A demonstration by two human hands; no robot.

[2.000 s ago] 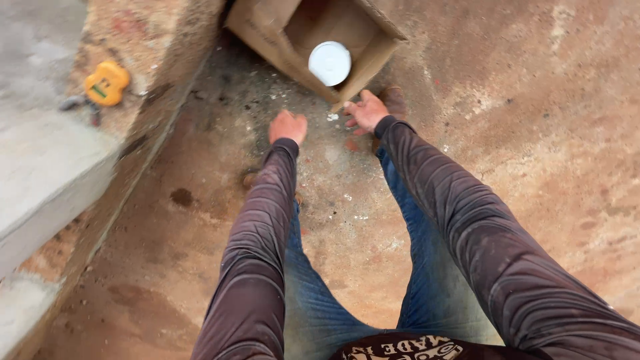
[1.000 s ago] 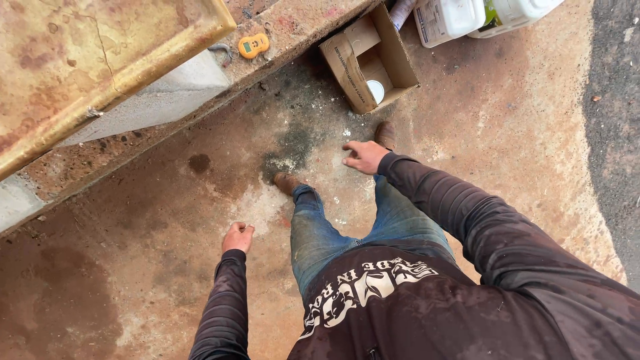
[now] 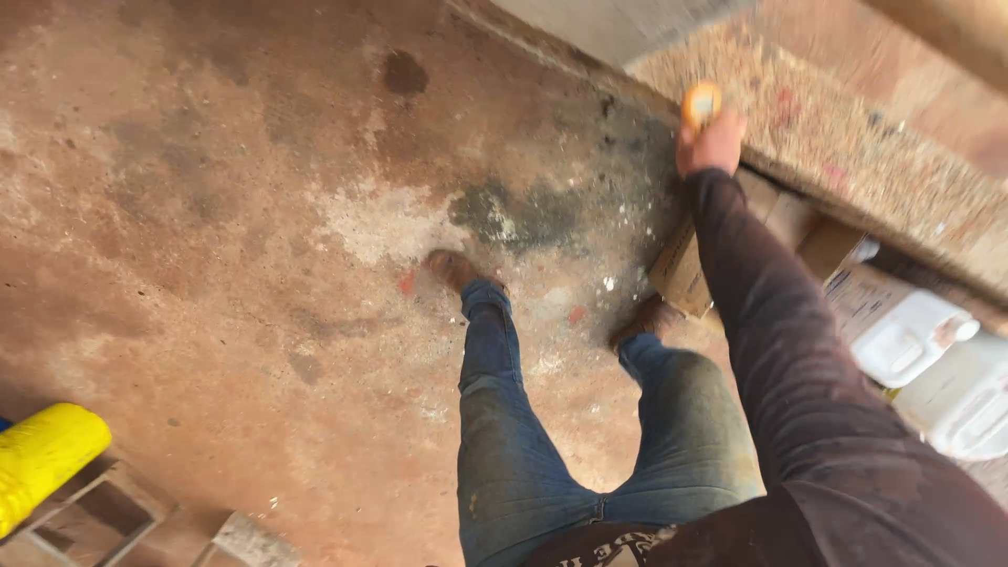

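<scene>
My right hand (image 3: pixel 711 146) reaches to the upper right over the ledge and is closed around a small orange handheld device (image 3: pixel 701 104) with a pale face, somewhat blurred. My right sleeve passes over a cardboard box (image 3: pixel 683 272) that stands on the floor against the ledge, hiding part of it. My left hand is outside the view.
A rough concrete ledge (image 3: pixel 827 134) runs along the upper right. White plastic jugs (image 3: pixel 906 335) stand beside the box. At the lower left are a yellow cylindrical object (image 3: pixel 55 453) and hollow concrete blocks (image 3: pixel 102 516). My boots are on the stained concrete floor (image 3: pixel 260 260).
My right hand has moved to the ledge and taken hold of the orange device, which lay there before. My left hand has left the view. The view has turned strongly.
</scene>
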